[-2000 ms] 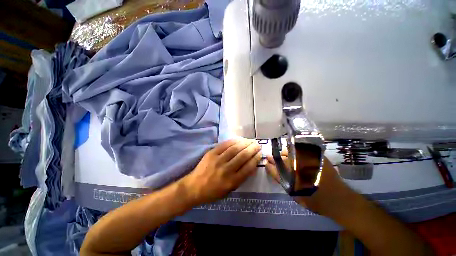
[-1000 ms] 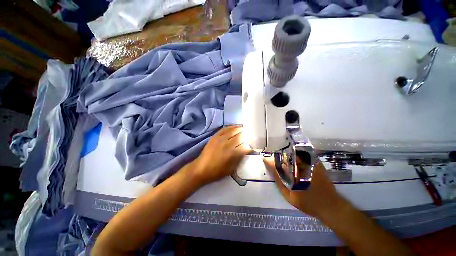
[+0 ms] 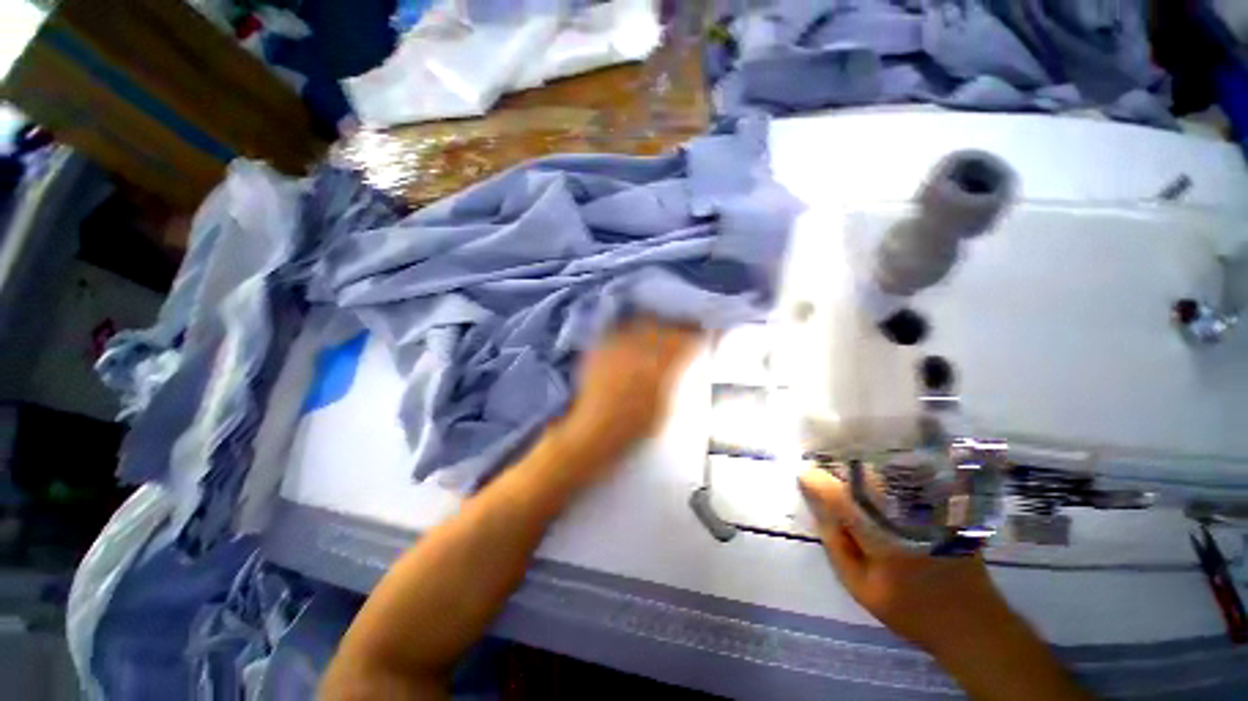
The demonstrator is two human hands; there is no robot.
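The blue-grey garment body [image 3: 534, 233] lies bunched on the white table, left of the white sewing machine head [image 3: 1068, 329]. My left hand [image 3: 637, 384] is motion-blurred at the cloth's right edge, left of the head; blurred folds lie against its fingers, and its grip is unclear. My right hand [image 3: 890, 568] is below the head, its fingertips near the needle area. The looped metal guard [image 3: 944, 500] partly covers it, and I cannot tell if it holds anything. The plate under the needle shows bare beside a dark curved metal piece [image 3: 712, 514].
A stack of cut pieces [image 3: 226, 342] hangs over the table's left side near blue tape [image 3: 333, 373]. A brown wrapped package [image 3: 548, 130], white cloth [image 3: 500, 58] and more blue-grey cloth [image 3: 931, 55] lie behind. Red-handled snips [image 3: 1215, 582] lie at right.
The view has shifted, so the machine and table appear further right and lower. My left hand has moved left, away from the needle, and cloth folds beside it have shifted. My right hand stays under the head.
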